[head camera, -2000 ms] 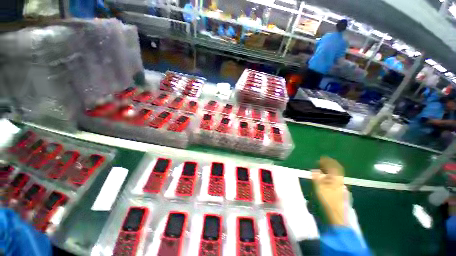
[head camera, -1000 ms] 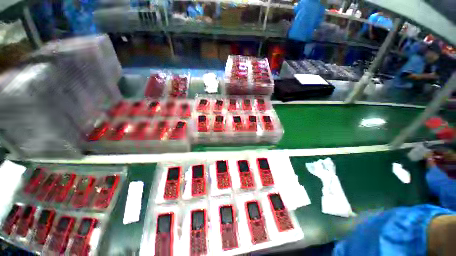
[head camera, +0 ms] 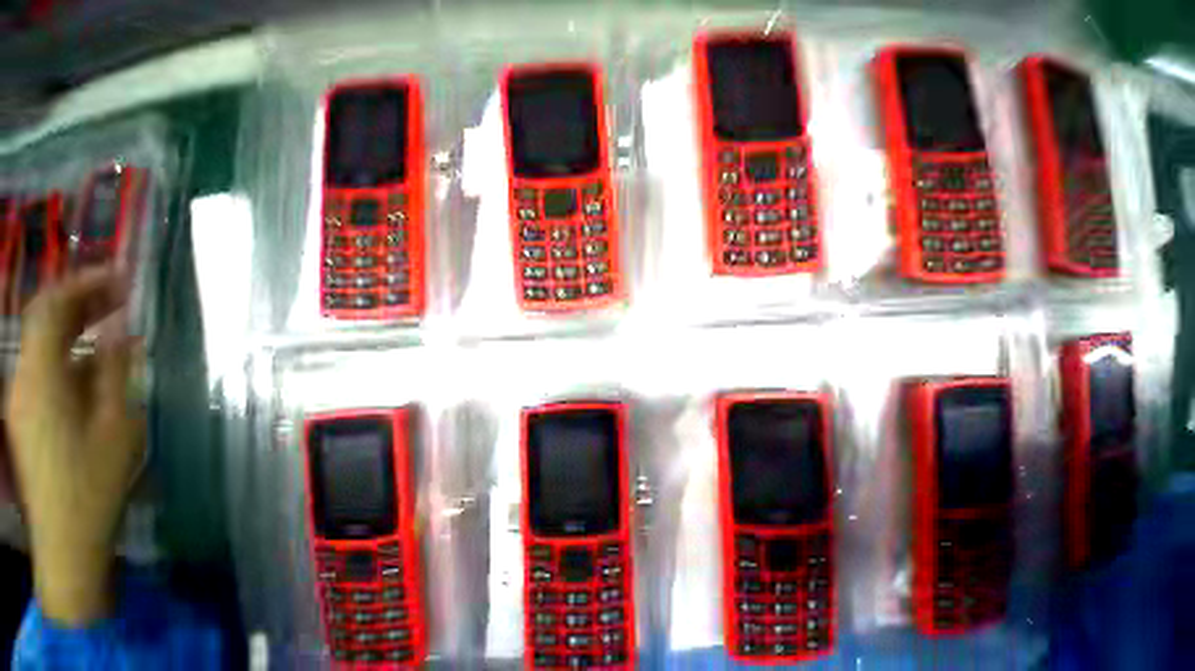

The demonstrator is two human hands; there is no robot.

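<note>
A clear blister tray (head camera: 655, 351) fills most of the view, seen close up. It holds two rows of red-edged phones (head camera: 564, 190) with black screens and keypads, with white sleeves (head camera: 668, 144) showing beside and under some of them. My left hand (head camera: 81, 393) is at the far left, blurred, its fingers at the lower end of a phone in the side tray (head camera: 157, 197); whether it grips the phone cannot be told. My right hand is not seen; only a dark blue sleeve shows at the lower right edge.
A narrow white paper strip (head camera: 220, 295) lies between the side tray and the near tray. A pale edge rail (head camera: 157, 79) crosses the upper left. Green surface shows at the upper right and between the trays.
The view has moved down close over the working tray. My left hand has come into view at the side tray. The stacked trays and the crumpled bag have left the picture.
</note>
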